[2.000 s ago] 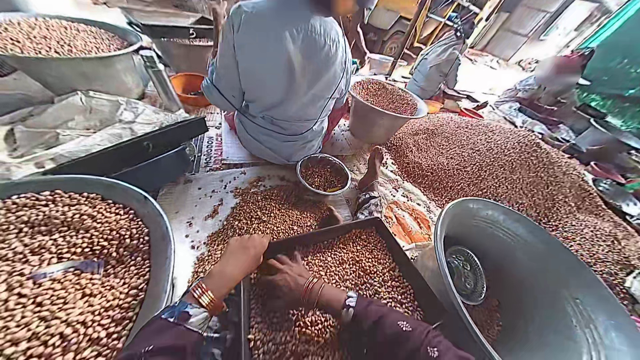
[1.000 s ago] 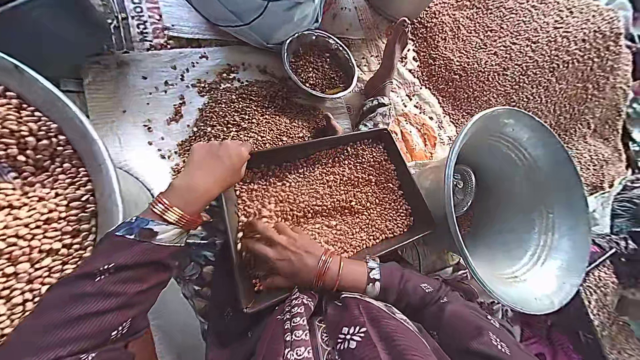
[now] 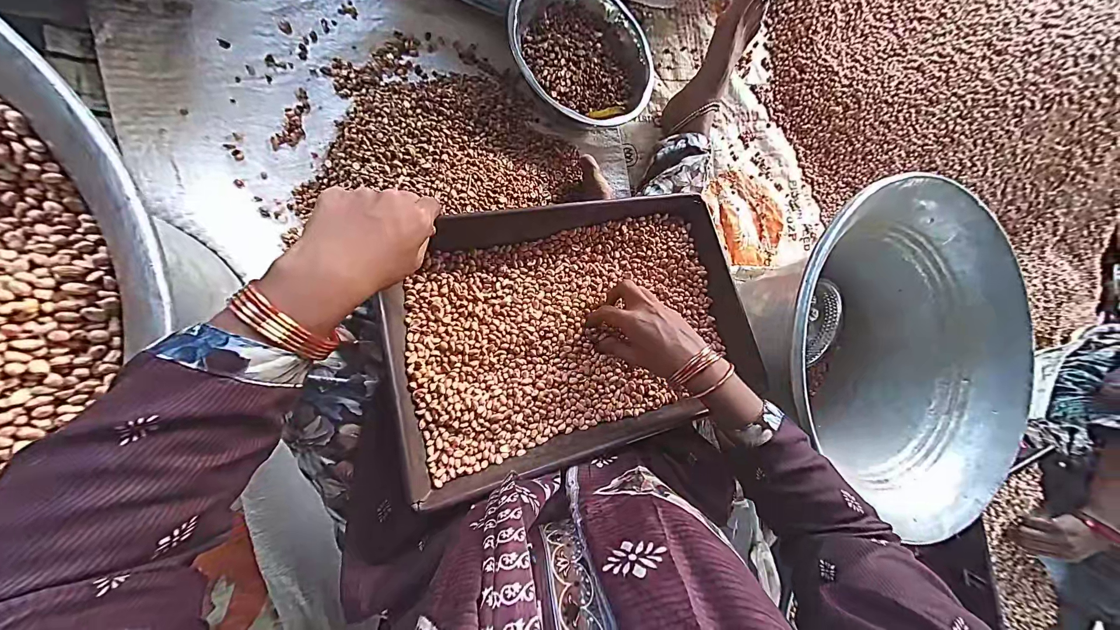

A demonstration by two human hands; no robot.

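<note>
A dark rectangular tray (image 3: 404, 411) rests over my lap, spread with reddish-brown nuts or seeds (image 3: 525, 350). My left hand (image 3: 363, 232) is closed on the tray's upper left corner. Over the right part of the layer, my right hand (image 3: 639, 328) has curled fingers touching the nuts; whether it pinches any cannot be told. Beyond the tray lies a loose pile of darker nuts (image 3: 437, 144) on a pale woven sheet. A small metal bowl (image 3: 646, 87) of dark nuts stands behind that pile.
A large metal basin (image 3: 131, 201) of nuts is at the left. On the right, a wide metal tub (image 3: 927, 367) lies tilted with a perforated disc (image 3: 824, 322) inside. A huge heap of nuts (image 3: 945, 96) fills the upper right. Another person's foot (image 3: 713, 70) and hand (image 3: 1063, 535) show.
My right hand has moved from the tray's lower left to its right part, and the nuts there lie more evenly. My left hand stays at the tray's corner. The view has tilted down.
</note>
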